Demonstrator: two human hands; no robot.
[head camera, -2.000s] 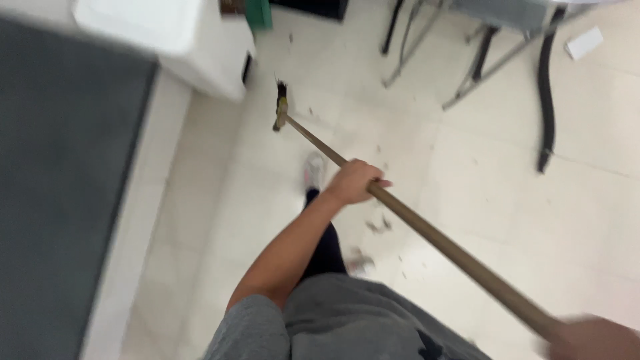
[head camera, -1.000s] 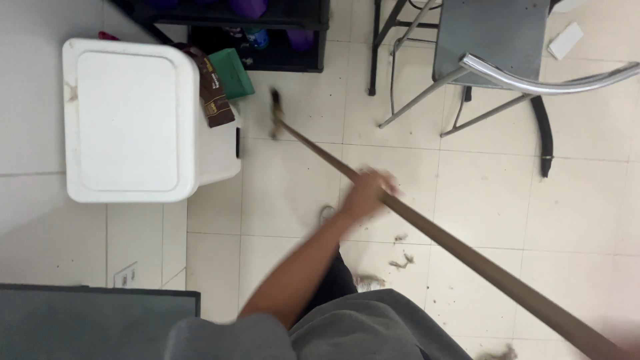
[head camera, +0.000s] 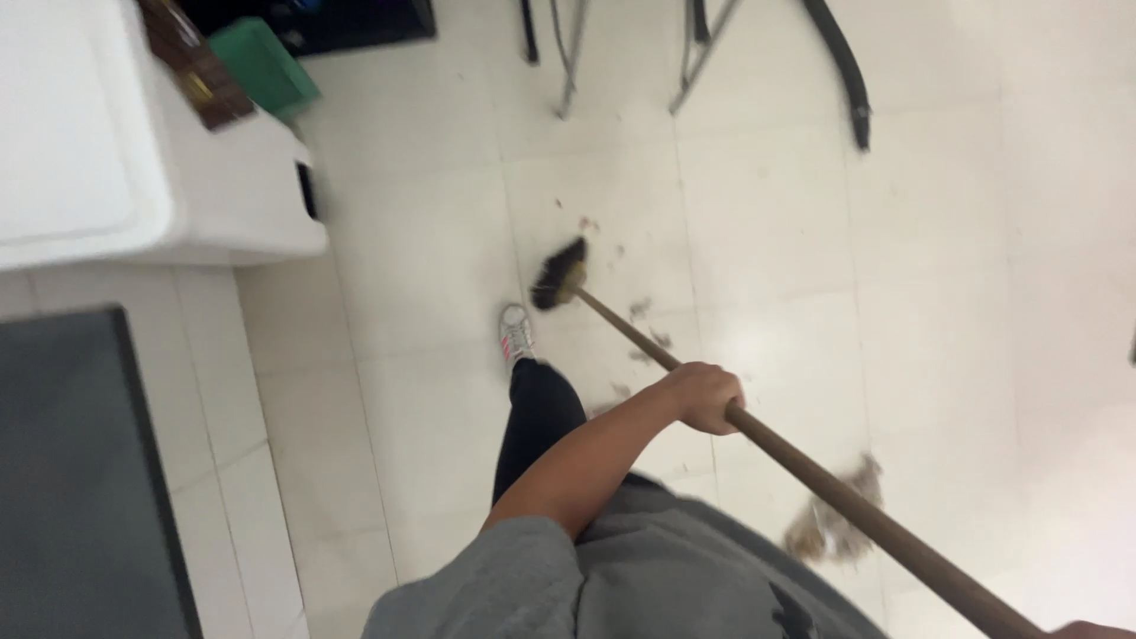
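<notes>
My left hand (head camera: 706, 398) is closed around the wooden handle (head camera: 852, 501) of a push broom, part way down. At the bottom right corner my right hand (head camera: 1081, 630) shows only as a sliver by the handle's upper end; its fingers are mostly cut off by the frame edge. The broom head (head camera: 561, 275), with black bristles and a yellowish block, is on the tiled floor just beyond my shoe (head camera: 515, 333). Small bits of debris (head camera: 658, 337) are scattered beside the head. A larger clump of greyish-brown fluff (head camera: 834, 519) lies on the floor, partly behind the handle.
A white plastic bin (head camera: 231, 195) stands at the upper left, with a brown package (head camera: 195, 71) and a green container (head camera: 264, 69) beside it. A dark grey surface (head camera: 80, 479) fills the lower left. Metal chair legs (head camera: 701, 53) and a curved black strip (head camera: 843, 67) are at the top.
The broom head has moved from near the white bin back to beside my shoe. Both earlier frames show the left hand on the handle too. The view has shifted.
</notes>
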